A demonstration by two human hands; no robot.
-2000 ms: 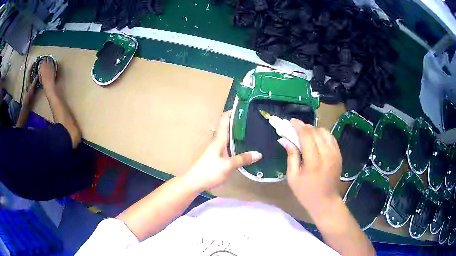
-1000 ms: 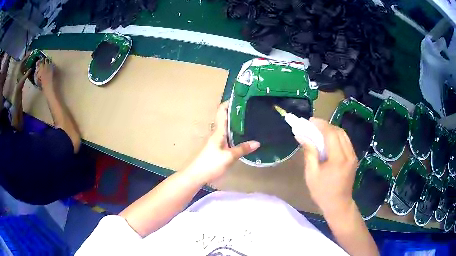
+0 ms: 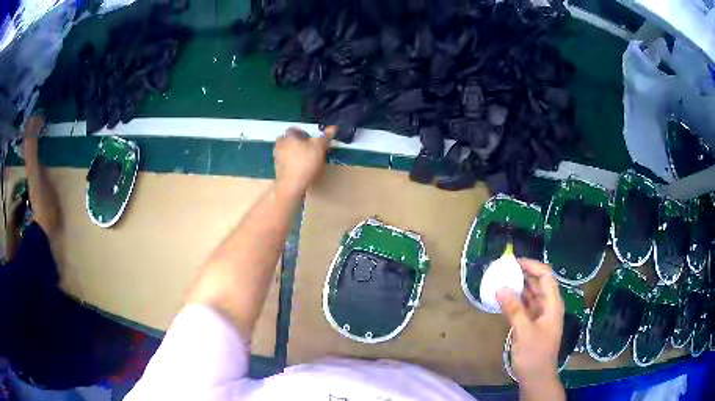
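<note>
A green housing (image 3: 375, 282) with a black recess and white rim lies flat on the cardboard in front of me. A thin outline, possibly glue, shows in its recess. My left hand (image 3: 302, 157) is stretched to the near edge of the heap of black inserts (image 3: 439, 70); its fingertips touch or nearly touch a dark insert, and I cannot tell if it is gripped. My right hand (image 3: 537, 313) holds the white glue bottle (image 3: 502, 282) with its yellow nozzle pointing up, over a housing at the right.
Rows of green housings (image 3: 578, 229) stand at the right on the cardboard mat (image 3: 447, 313). One housing (image 3: 112, 182) lies far left. Another person's arm (image 3: 43, 180) reaches over the bench at the left edge. A white strip (image 3: 212, 129) runs along the bench. Translucent plastic (image 3: 649, 102) hangs at the right.
My left hand has let go of the housing and moved up to the insert heap. The housing now lies flat. My right hand has moved away from it with the bottle, now nozzle up.
</note>
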